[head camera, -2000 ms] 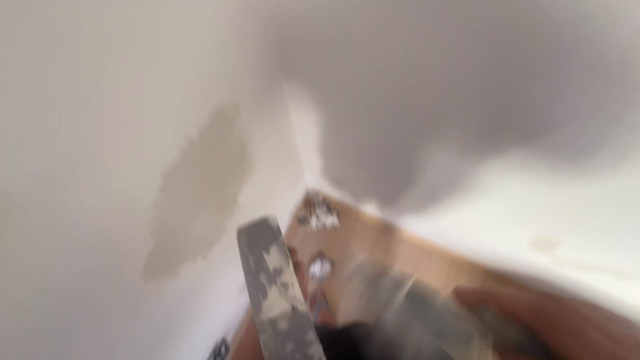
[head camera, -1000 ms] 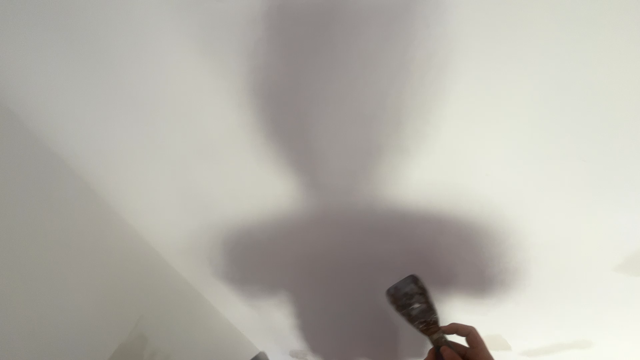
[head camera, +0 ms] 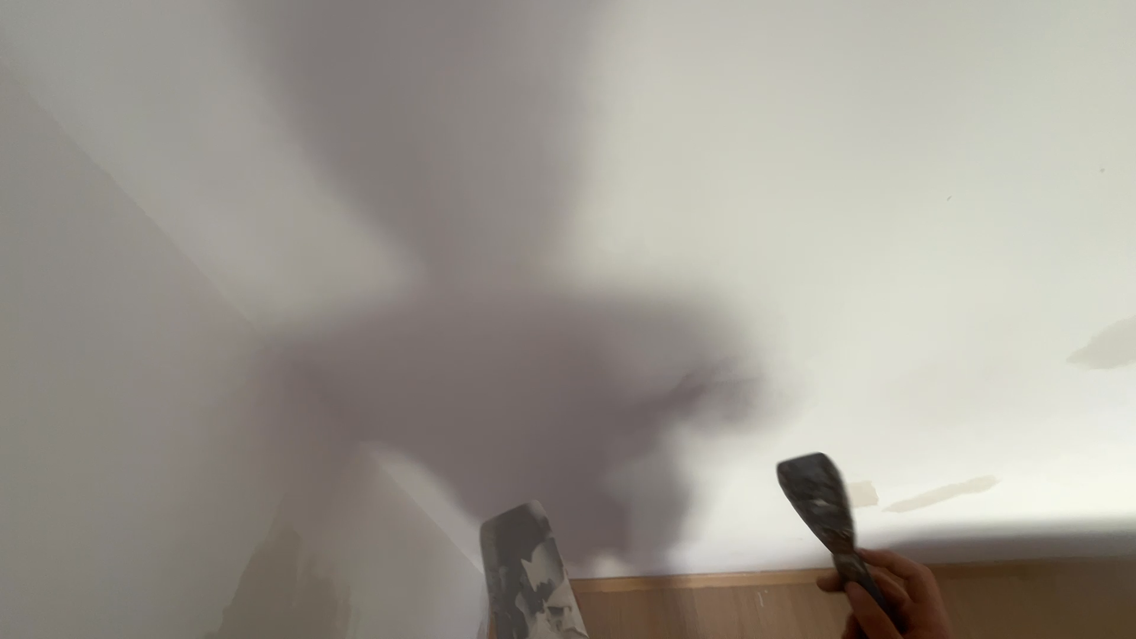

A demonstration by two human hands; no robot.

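Note:
My right hand [head camera: 896, 595] grips the handle of a putty knife [head camera: 818, 501] at the lower right, its dark, smeared blade pointing up and to the left. Left of it, at the bottom edge, a wide filling knife [head camera: 530, 568] stands upright with pale filler smeared over its grey blade. My left hand is out of the frame, so what it holds does not show. Both blades appear in front of a white wall [head camera: 799, 222], and I cannot tell that either touches it.
A second wall [head camera: 106, 355] meets the white one in a corner at the left and bears a beige filler patch [head camera: 288, 595]. More patches [head camera: 941, 493] mark the white wall at the right. A wooden floor [head camera: 710, 608] runs along the bottom. A broad shadow falls across both walls.
The wide filling knife, barely in view at the bottom edge a second ago, now shows much more of its blade. The putty knife in my right hand has shifted right in the view.

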